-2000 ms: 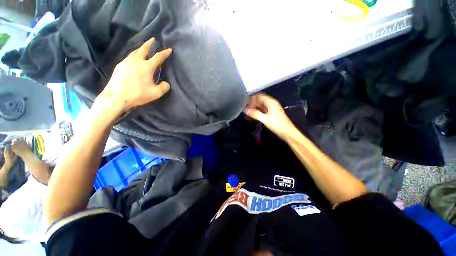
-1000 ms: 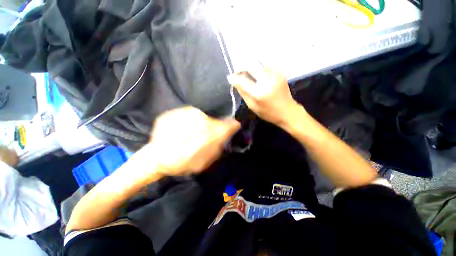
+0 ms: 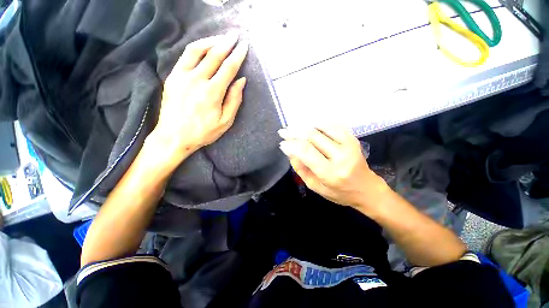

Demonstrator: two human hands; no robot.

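A large dark grey garment lies bunched over the left of the white table and hangs over its front edge. My left hand lies flat on the cloth, palm down with its fingers a little apart, holding nothing. My right hand pinches the garment's right edge between thumb and fingertips at the table's front edge. A pale line runs along that edge up from my right fingertips. A small part of shiny metal shows at the top edge of view; the needle cannot be made out.
Scissors with yellow and green handles lie at the table's right. A ruler strip runs along the front edge. Dark cloth is piled below right. A blue crate shows at left. A person's pale sleeve is at lower left.
My left hand has moved from the lower cloth edge up onto the garment and flattened. My right hand has moved slightly down and right along the edge. The view has shifted, showing more scissors.
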